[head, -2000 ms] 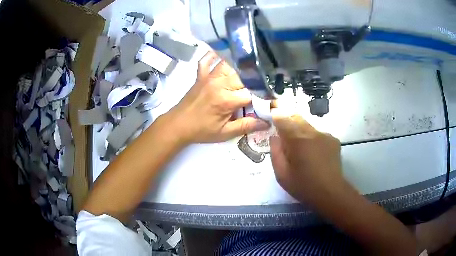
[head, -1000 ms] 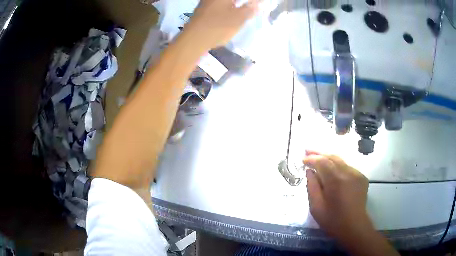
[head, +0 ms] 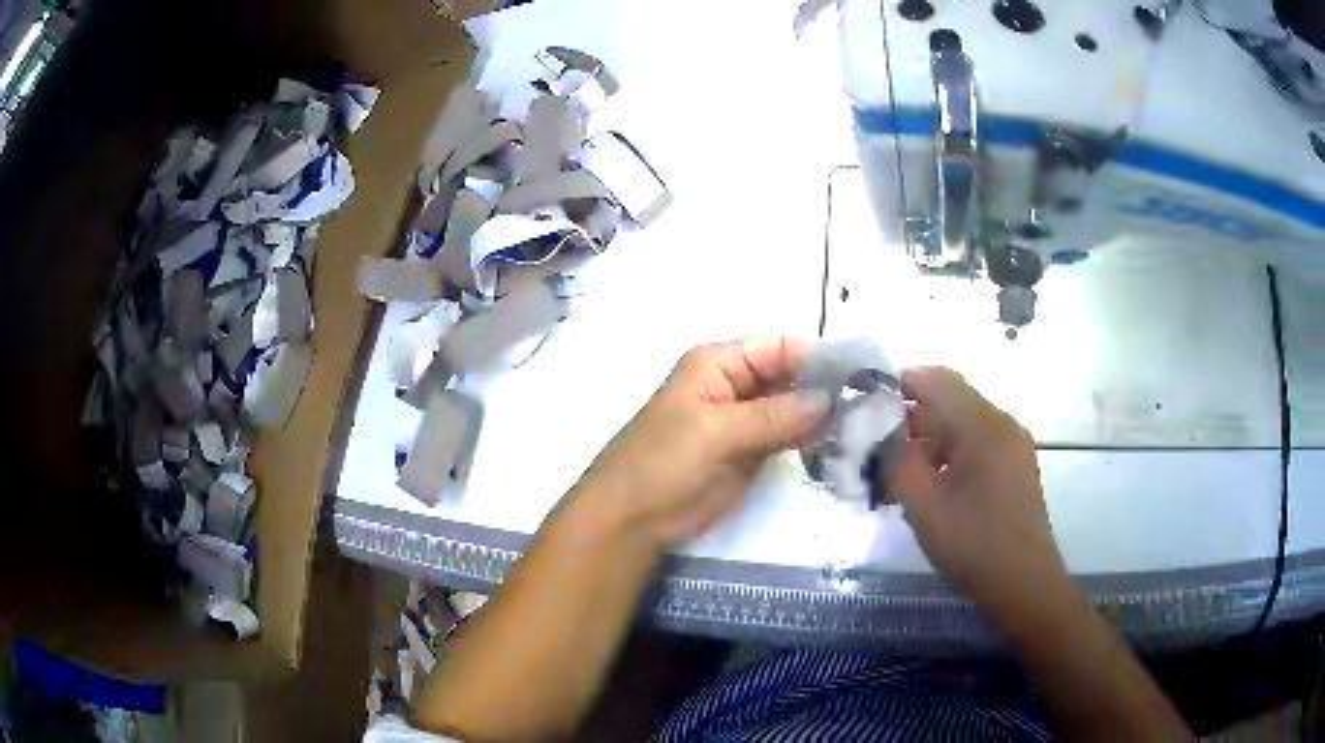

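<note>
A small grey-white fabric band with a dark inner side is held between my two hands, over the table just in front of the sewing machine. It is somewhat blurred and looks curled. My left hand pinches its left side between thumb and fingers. My right hand grips its right side. The presser foot and needle area is behind and above the hands, with no fabric seen under it.
A loose pile of grey-white strips lies on the table at the left. A deep cardboard box full of strips stands beyond it. The white machine head fills the upper right. A ruler strip runs along the front edge.
My left hand has come back from the far upper left to the front of the machine. Both hands now hold a band. The strip pile is uncovered again.
</note>
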